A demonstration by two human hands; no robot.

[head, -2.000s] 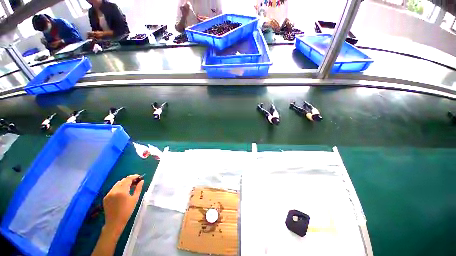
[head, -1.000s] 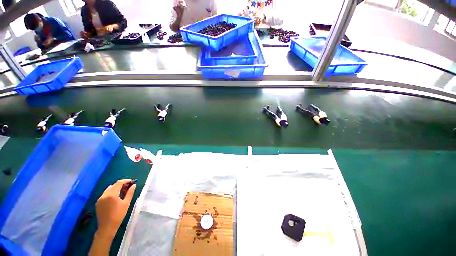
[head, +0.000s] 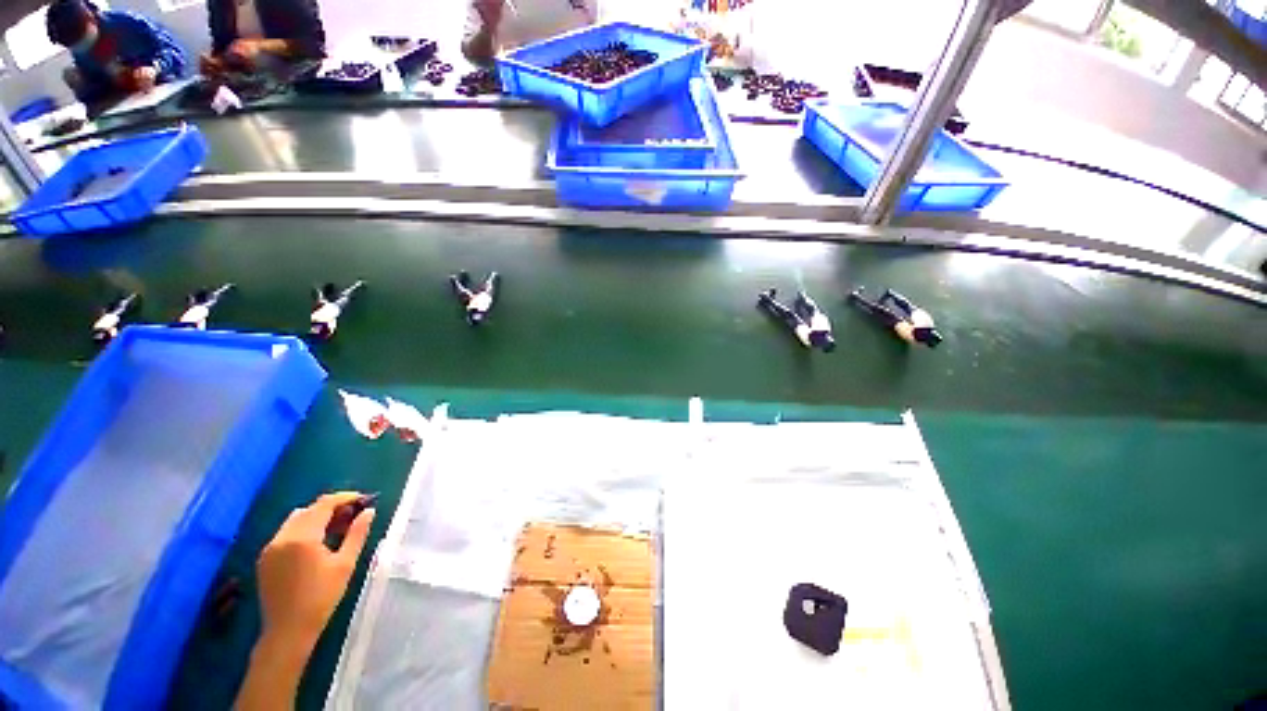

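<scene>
My left hand [head: 303, 563] is raised between the blue tray and the whitish covering, with a small dark part [head: 350, 518] pinched in its fingertips. My right hand is not in view. A small black holding block [head: 816, 618] with a hollow lies on the white board [head: 778, 535]. A small round white disc [head: 581, 604] sits on the stained cardboard pad [head: 535, 653]. Toy figures with black limbs and pale middles lie on the dark green belt, among them one at the centre left [head: 477, 296] and two at the right [head: 800, 321], [head: 899, 318].
A shallow blue tray [head: 222, 521] with pale lining stands at the left, dark parts [head: 222, 600] beside it. White items with red marks [head: 378, 417] lie by the covering's upper-left corner. Beyond the metal rail [head: 500, 208] are blue crates [head: 646, 190] and several people [head: 118, 53].
The figures on the belt have moved to the right. My left hand still holds the dark part and has moved only slightly. The camera view has shifted a little.
</scene>
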